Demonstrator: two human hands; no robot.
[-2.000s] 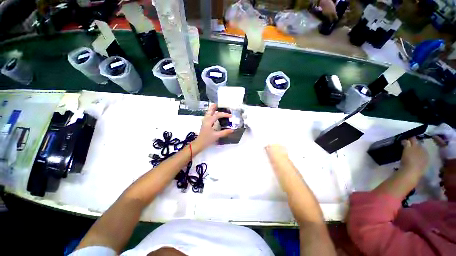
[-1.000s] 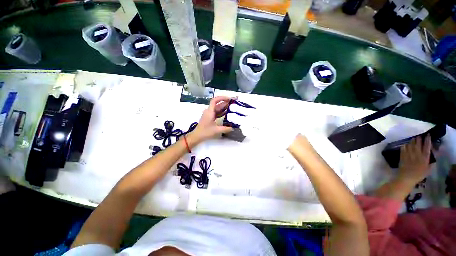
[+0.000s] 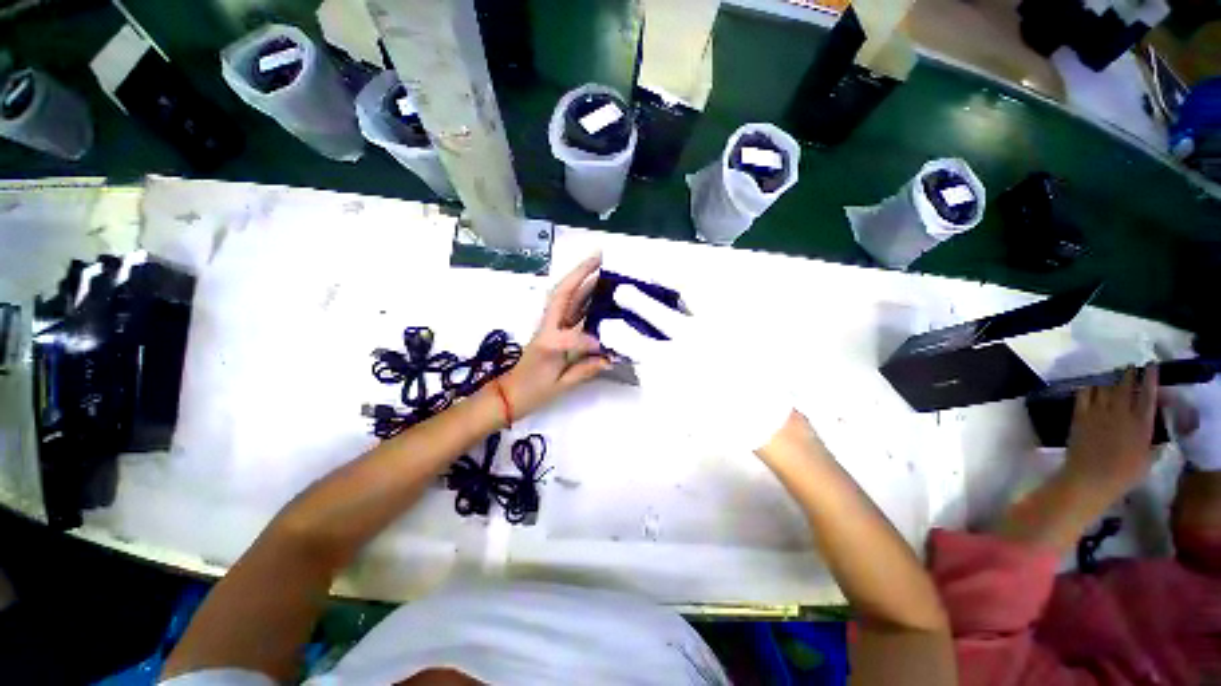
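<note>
A small black box [image 3: 632, 307] with a grey side is on the bench in front of me. My bare left hand [image 3: 569, 342], with a red string at the wrist, grips its left side. Pale finger-like shapes cross the box. My right hand [image 3: 716, 369] appears to be in a white glove that blends into the white bench; its outline and grip are unclear. Coiled black cables [image 3: 498, 478] lie on the bench beside and below my left forearm, several bundles close together.
A metal post [image 3: 462, 121] stands at the bench's back edge. Behind, the green belt [image 3: 529, 188] carries sleeved devices [image 3: 745, 181] and black boxes. Glossy black pieces [image 3: 118, 362] lie left. An open black box [image 3: 964, 375] and a neighbour's hands [image 3: 1118, 429] are right.
The pale upright flap seen two seconds ago no longer shows on the box. My left hand stays at it. My right wrist is farther right than then. Belt items and the view have shifted.
</note>
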